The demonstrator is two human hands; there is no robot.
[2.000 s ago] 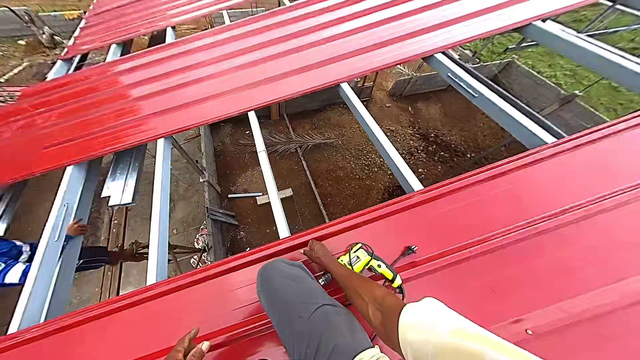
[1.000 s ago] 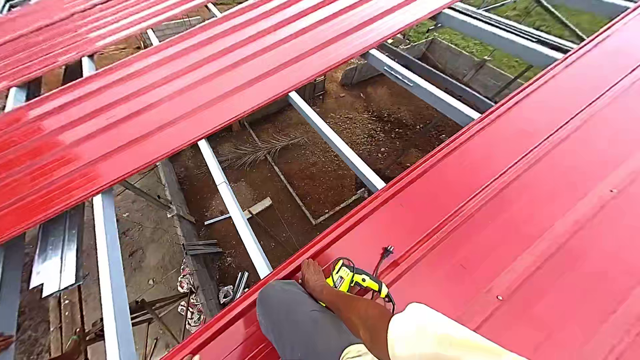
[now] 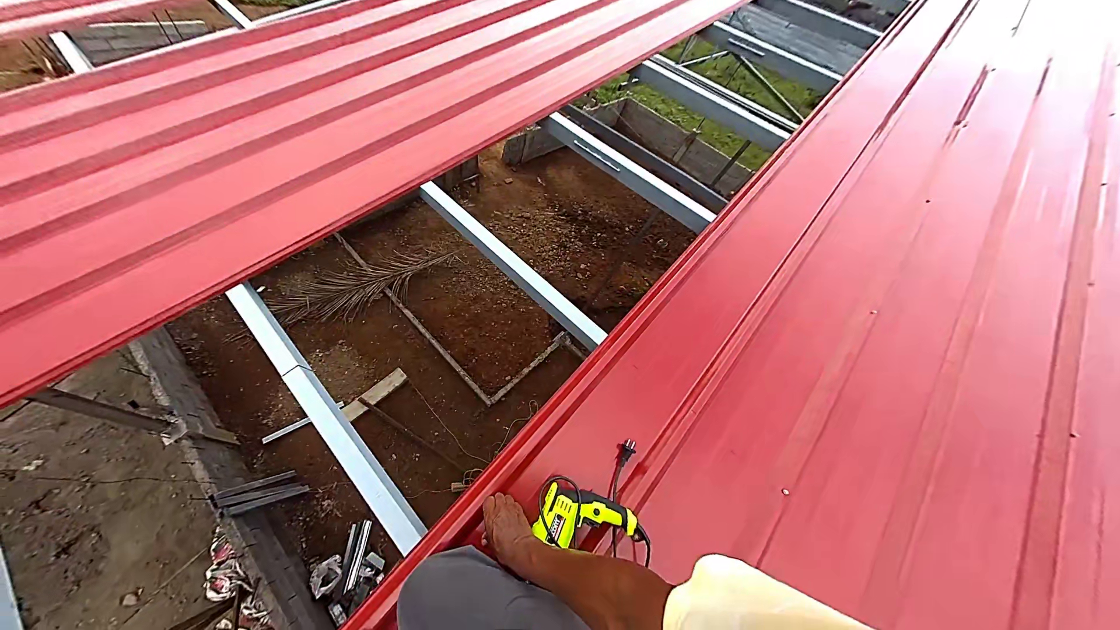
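Observation:
My right hand (image 3: 509, 530) rests on the rib at the edge of the red metal roofing sheet (image 3: 840, 350), beside my grey-clad knee; the fingers are partly hidden, so its grip cannot be told. Just right of it lies a yellow-green and black corded power tool (image 3: 577, 514), its cord looped about it and the black plug (image 3: 625, 451) pointing up the sheet. My left hand is out of view.
An open gap with steel purlins (image 3: 516, 262) runs between my sheet and another red roofing sheet (image 3: 289, 140). Far below are bare soil, a dry palm frond (image 3: 350, 289), a wooden board (image 3: 376, 394) and a block wall (image 3: 210, 455).
My left hand, at the bottom edge two seconds ago, has gone out of view. My right hand stays at the sheet's edge beside the tool. The view has swung to the right.

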